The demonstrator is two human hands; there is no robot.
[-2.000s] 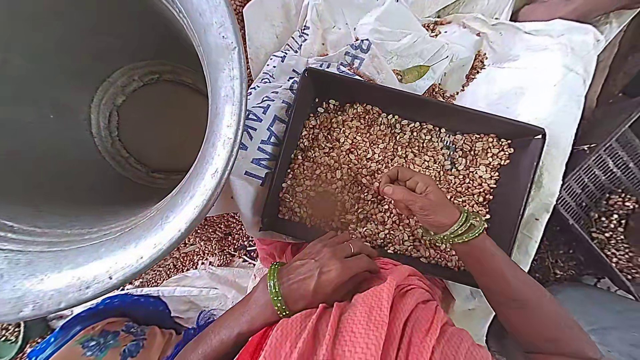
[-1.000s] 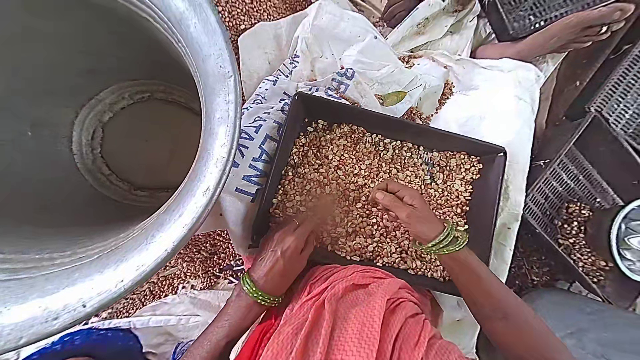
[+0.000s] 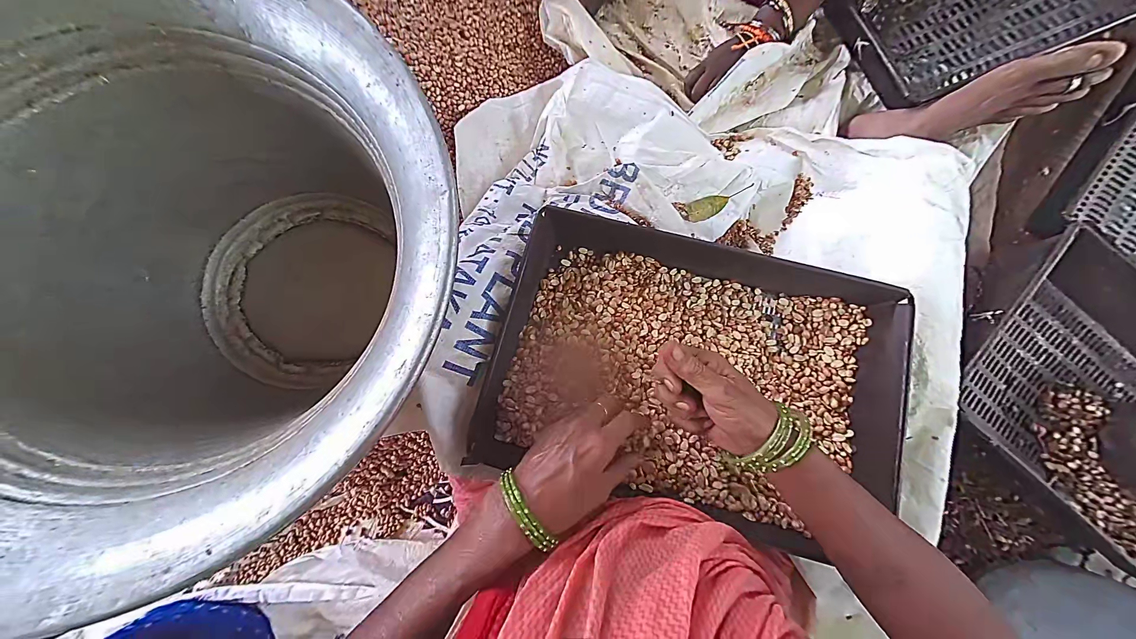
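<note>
A dark rectangular tray [image 3: 898, 399] holds a layer of pale and reddish-brown beans [image 3: 612, 293], which look like coffee beans. My left hand [image 3: 577, 453] lies over the tray's lower left part, fingers spread on the beans; nothing shows in it, and a blur covers the beans just beyond. Close by on the right, my right hand [image 3: 710, 399] hovers at the middle of the beans with its fingers curled and thumb against them; whether it holds any beans is hidden. Both wrists bear green bangles.
A large metal pot [image 3: 426, 222] fills the left side. White printed sacking [image 3: 923, 231] lies under the tray, with a leaf [image 3: 704, 209] on it. More beans [image 3: 470, 44] lie beyond. At right are slotted crates [image 3: 1029, 355] and another person's foot [image 3: 1012, 98].
My left hand has moved from the tray's near edge onto the beans. My right hand stays over the beans, its fingers curled. The view has shifted.
</note>
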